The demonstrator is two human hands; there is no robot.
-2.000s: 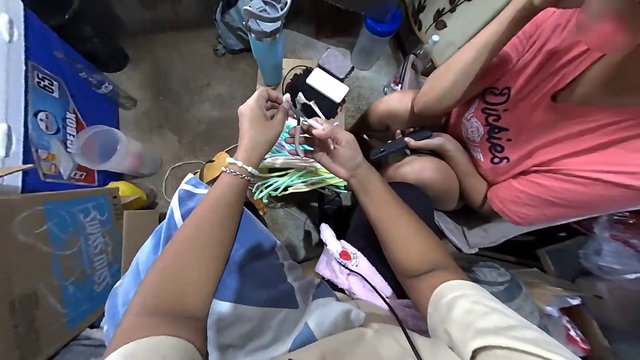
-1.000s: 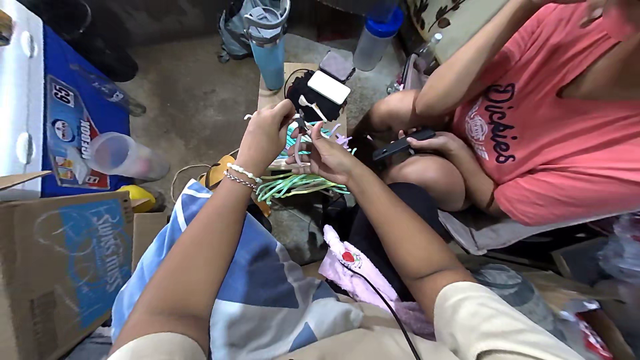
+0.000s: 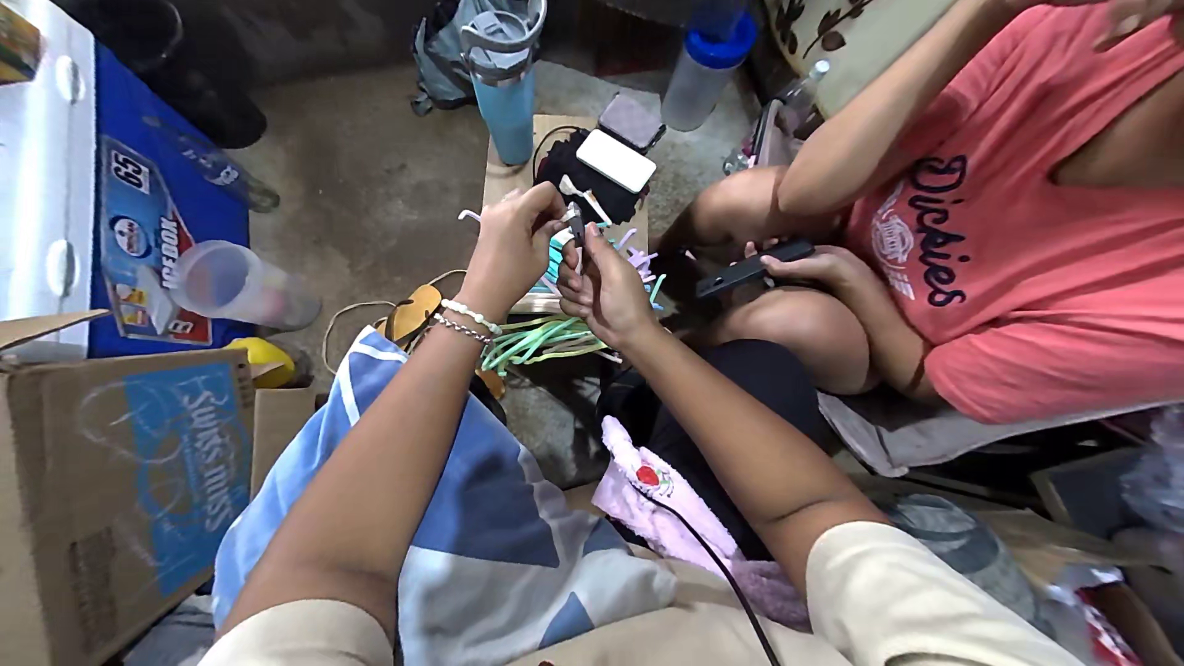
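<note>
My left hand (image 3: 520,239), with bracelets at the wrist, pinches a small pale piece whose kind I cannot tell; a thin lilac strand pokes out to its left. My right hand (image 3: 606,289) holds a small dark tool (image 3: 577,225) upright between thumb and fingers, its tip touching the pinched piece. Both hands meet above a low wooden board. Below them lies a bundle of green fuzzy strands (image 3: 536,342), with lilac strands (image 3: 640,263) to the right. Beyond the hands, a white rectangular device (image 3: 616,160) rests on a black cloth (image 3: 566,165) beside white sticks.
A blue tumbler (image 3: 505,111) stands at the board's far left corner, a blue-lidded container (image 3: 708,69) beyond. At left are a blue cooler (image 3: 208,176), a clear plastic cup (image 3: 222,282) and a cardboard box (image 3: 55,481). A person in a coral shirt (image 3: 1054,240) sits at right, holding a black object (image 3: 754,268).
My two hands stay close together over the board, with small shifts of the fingers. The lilac strand at my left hand shows more than two seconds ago. The other person's raised hand has moved.
</note>
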